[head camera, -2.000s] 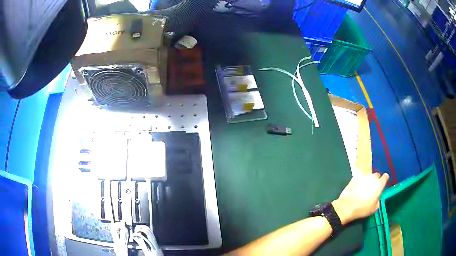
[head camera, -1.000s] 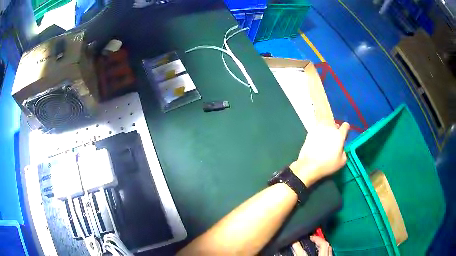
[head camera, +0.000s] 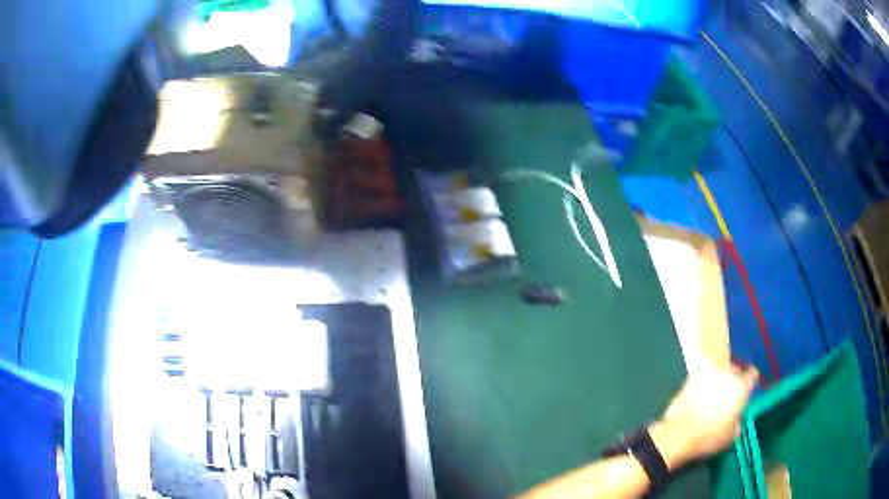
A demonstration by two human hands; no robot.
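The frame is blurred. My left hand, bare with a black watch, reaches in from the bottom and lies at the near corner of the open carton, beside the green crate. Its fingers meet the carton's edge, but their grip is unclear. My right hand is out of the picture. White power adapters glare in the dark fixture at lower left. Their white cables run off the bottom edge.
A black USB stick, a sample case and white curved tubing lie on the green mat. Behind the fixture are a fan box and a reddish-brown block. A green crate stands right, a dark housing upper left.
The view swung right and tilted, then swung back left. The right hand's fingers, seen at the keyboard one second ago, have left the picture. My left hand stays at the carton's corner.
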